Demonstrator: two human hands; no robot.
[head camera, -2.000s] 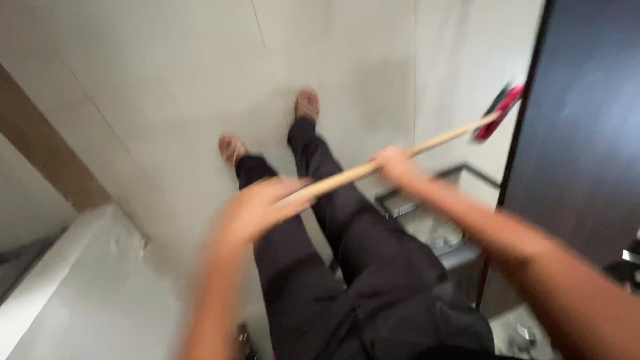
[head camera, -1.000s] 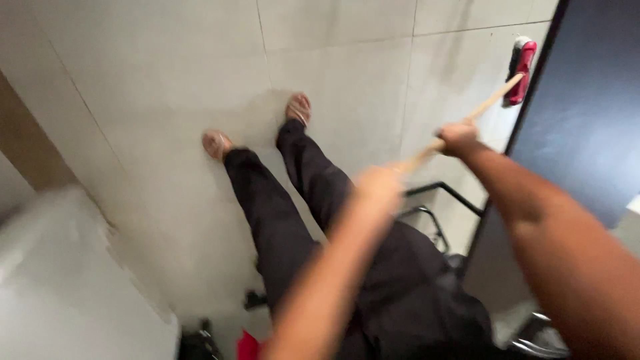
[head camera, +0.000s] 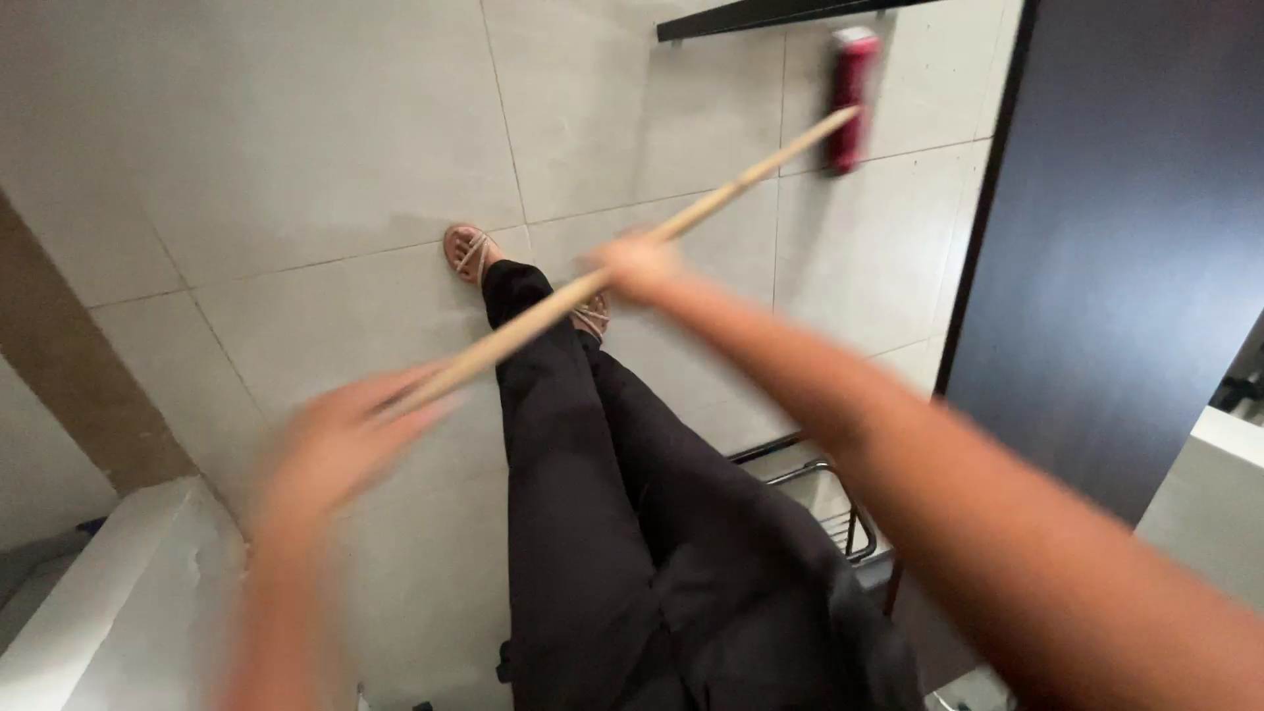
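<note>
A broom with a pale wooden handle (head camera: 533, 324) slants across the view, from lower left to upper right. Its red broom head (head camera: 851, 104) is at the upper right, over the tiled floor (head camera: 346, 138); motion blur hides whether it touches the tiles. My right hand (head camera: 637, 267) is closed around the middle of the handle. Near the handle's upper end, my left hand (head camera: 351, 434) holds it with the fingers along the wood, strongly blurred. Below the handle are my legs in dark trousers (head camera: 583, 494) and my feet in strappy sandals (head camera: 472, 253).
A dark panel (head camera: 1116, 227) stands along the right side. A metal rack (head camera: 859, 528) is beside my legs at lower right. At the top a black bar (head camera: 750, 18) juts over the floor. A white ledge (head camera: 109, 583) lies at lower left, near a brown strip (head camera: 79, 365).
The broom head, beside the dark panel before, is now farther from it. My left hand is farther from my right along the handle than one second ago. My feet have changed position. The view has shifted.
</note>
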